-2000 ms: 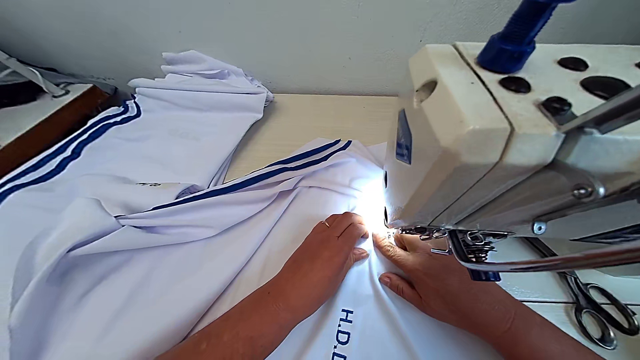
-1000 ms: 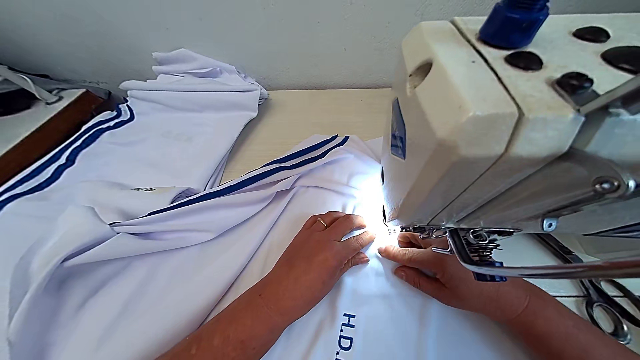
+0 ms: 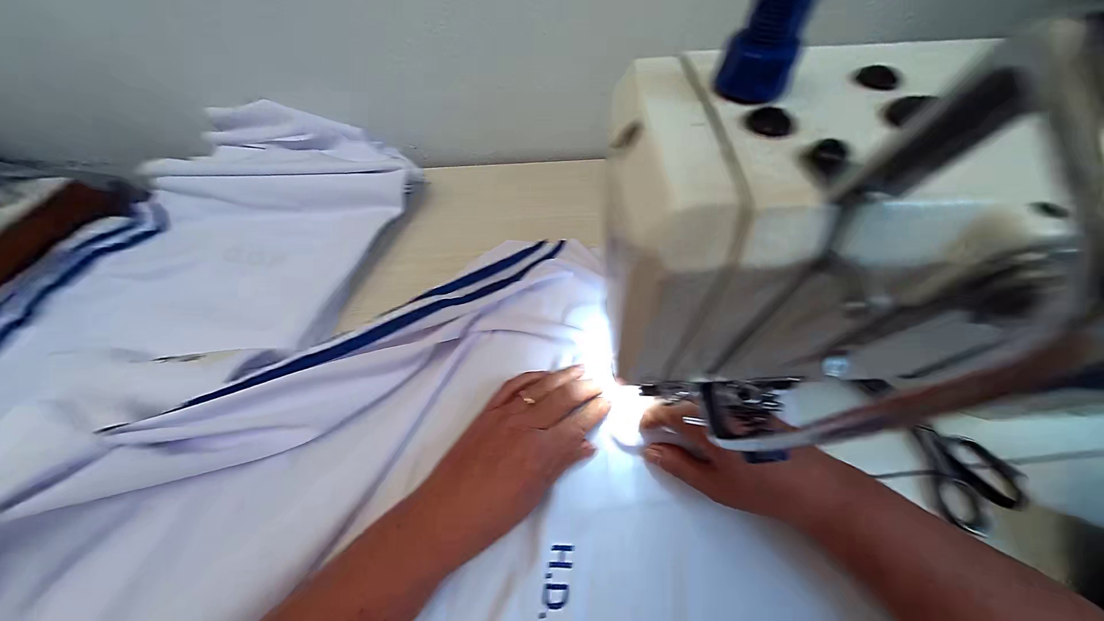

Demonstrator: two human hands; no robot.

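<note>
White fabric (image 3: 673, 552) with dark blue lettering lies under the head of a sewing machine (image 3: 707, 224). My left hand (image 3: 539, 418), with a ring on one finger, rests flat on the cloth just left of the bright machine light. On the other side of the light, my right hand (image 3: 733, 461) presses the cloth, thumb and forefinger near the needle area and partly behind the metal parts. Glare and the machine head hide the needle and the stitching point. Two dark blue stripes (image 3: 371, 332) run along the fabric's folded edge behind my left hand.
More white fabric with blue stripes (image 3: 276, 216) is heaped at the back left, beside a brown-edged object (image 3: 52, 224). Black-handled scissors (image 3: 966, 483) lie right of my right forearm. A blue thread-stand part (image 3: 763, 60) rises from the machine top. A grey wall stands behind the pale tabletop (image 3: 492, 194).
The view has shifted, with the machine seen from a somewhat different angle. Both hands stay on the fabric beside the light, with only slight finger changes.
</note>
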